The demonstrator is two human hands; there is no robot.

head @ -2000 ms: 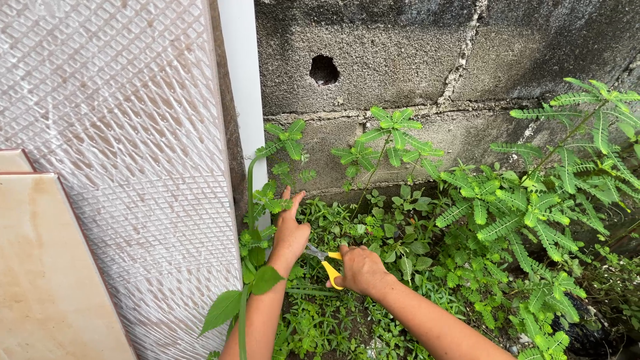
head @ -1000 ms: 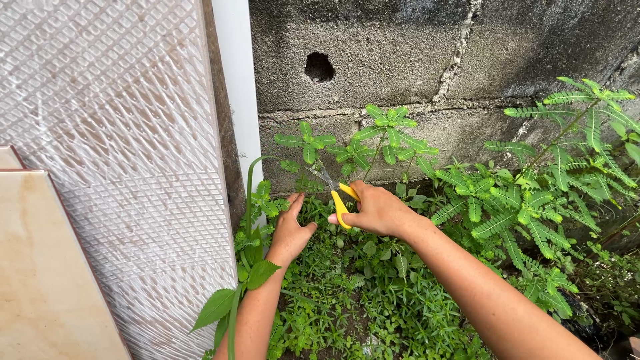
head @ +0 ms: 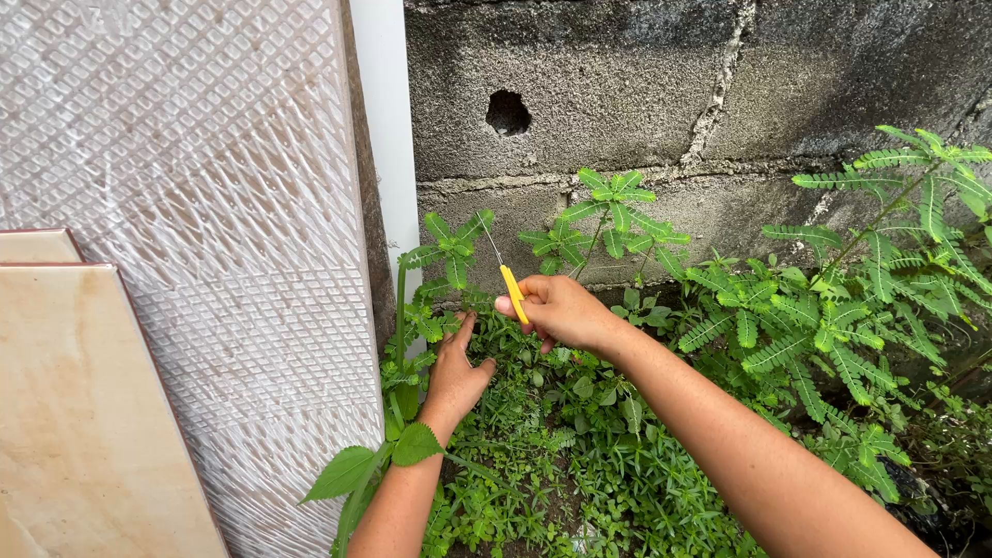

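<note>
My right hand [head: 562, 311] holds yellow-handled scissors [head: 513, 293], their metal blades pointing up and left, near the leaves of a small green plant [head: 456, 249] by the wall. Lower and to the left, my left hand [head: 457, 376] reaches in at the base of that plant, its fingertips among the leaves; whether it grips a stem cannot be seen. A taller leafy weed [head: 616, 203] stands just right of the blades, in front of the wall.
A concrete block wall [head: 620, 93] with a hole runs across the back. At left lean a large ridged tile panel [head: 256, 232], smaller beige tiles [head: 77, 403] and a white strip [head: 385, 101]. Bushy plants [head: 821, 325] grow at right; low weeds [head: 527, 465] cover the ground below.
The scissors have moved up from beside my left hand, and their blades now point up toward the small plant's leaves. My left hand stays low by the plants.
</note>
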